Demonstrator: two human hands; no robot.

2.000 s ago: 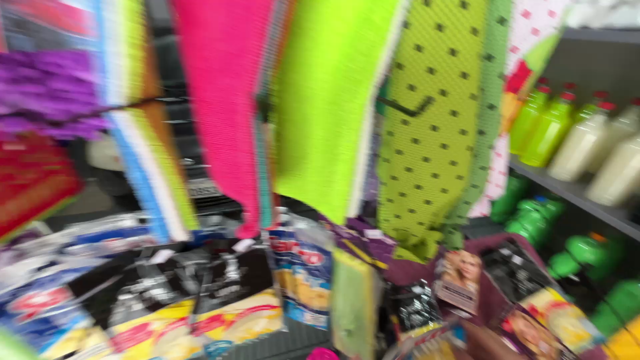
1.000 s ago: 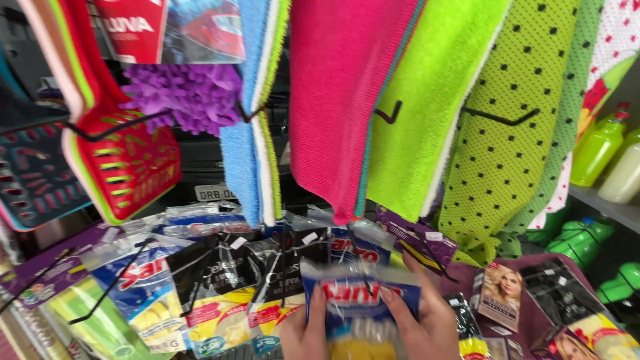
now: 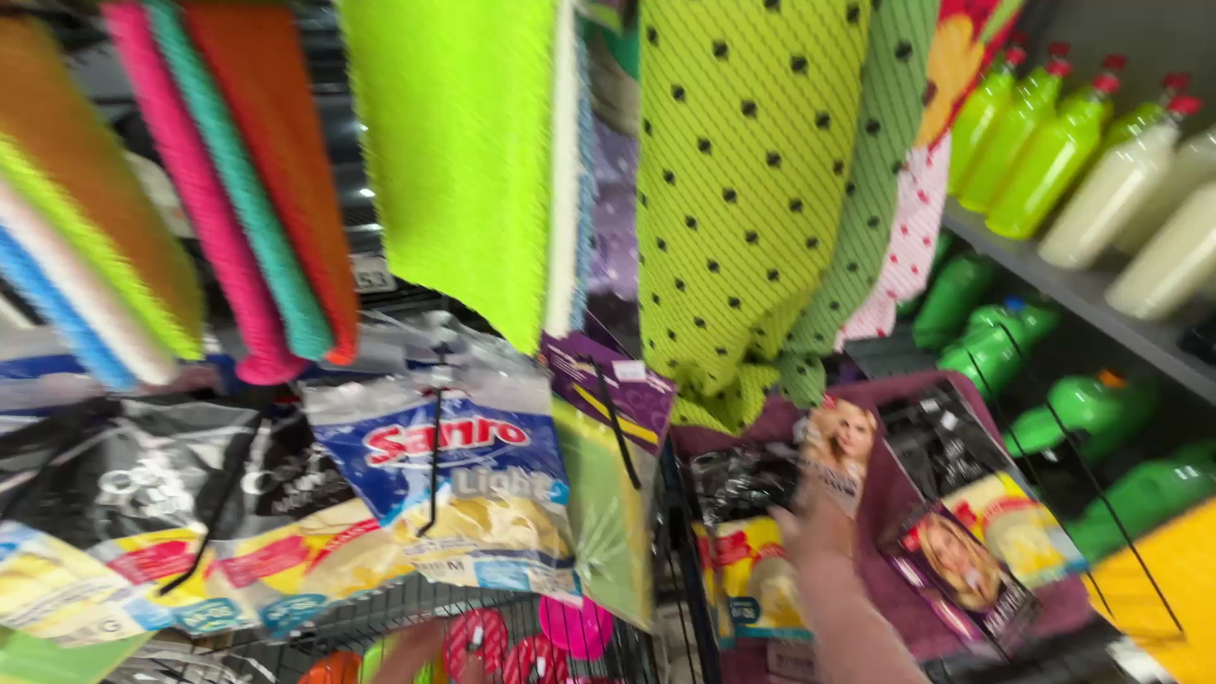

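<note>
My right hand reaches over the purple cloth-lined basket, its fingers at a small box with a woman's picture; blur hides whether it grips. My left hand, low and blurred, is in front of the wire basket with red and pink items. A blue Sanro Light glove packet hangs on a black hook. Left of it hang black-and-yellow glove packets. A similar packet and another product box lie in the purple-lined basket.
Coloured cloths and a green dotted cloth hang above. Black wire hooks stick out among the packets. At the right a grey shelf bears yellow and white bottles, with green bottles below.
A second ago both hands held a blue Sanro packet at the lower middle. They are now apart, the right over the lined basket, and a blue packet hangs on a hook. The view has shifted.
</note>
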